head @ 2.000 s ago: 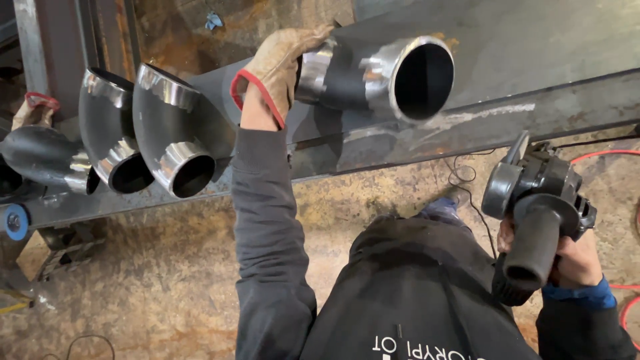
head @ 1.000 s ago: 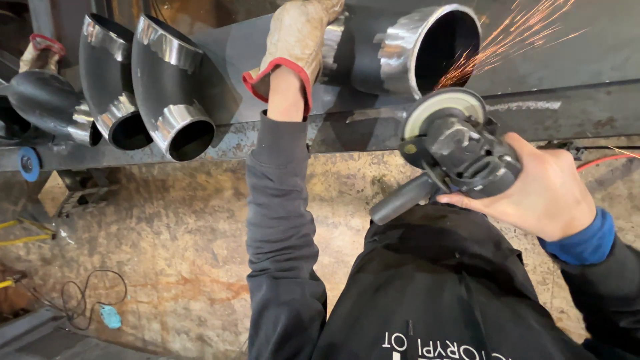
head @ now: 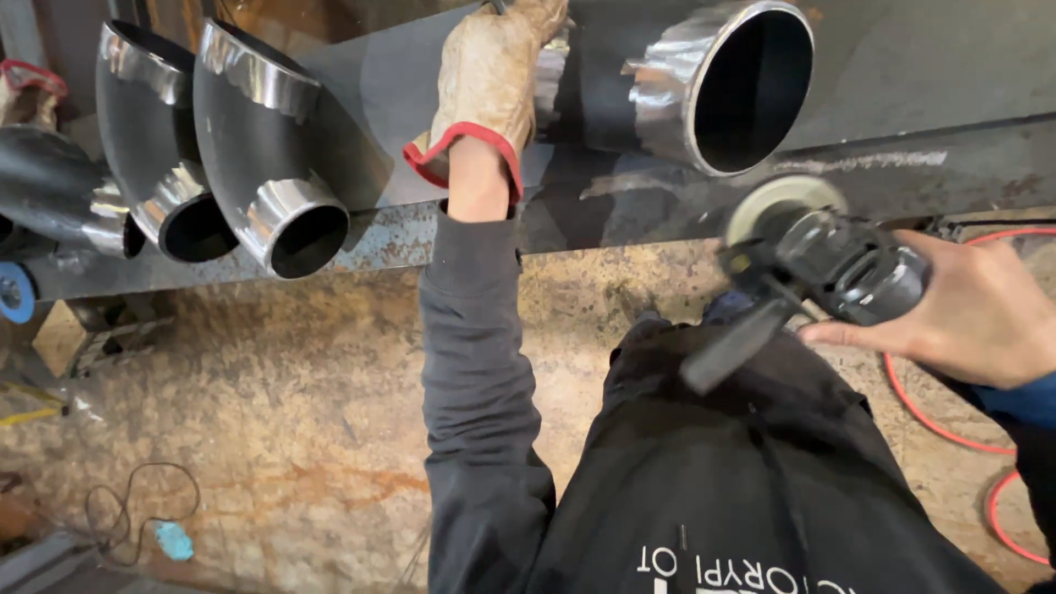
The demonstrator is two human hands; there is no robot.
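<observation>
In a leather work glove with red trim, my left hand (head: 491, 91) rests on the far part of a dark steel pipe fitting (head: 664, 91); its fingertips are cut off by the top edge. The fitting's open end faces right and has a bright ground band around it. My bare right hand (head: 973, 305) grips the body of an angle grinder (head: 850, 256), whose pale disc (head: 784, 210) is just below the fitting's rim, apart from it. The grinder's side handle (head: 734, 346) points down and left, with no hand on it.
Steel pipe elbows (head: 247, 140) with bright ends stand at the left of the steel bench (head: 396, 239). Another work glove (head: 29, 87) and a blue disc (head: 15, 291) are at far left. A red hose (head: 916, 412) lies on the floor at right, a thin cable (head: 132, 495) at lower left.
My right hand brought the grinder left to the fitting's rim, where sparks flew a second ago; now it is slightly below the rim and no sparks show. My left hand stays on the fitting.
</observation>
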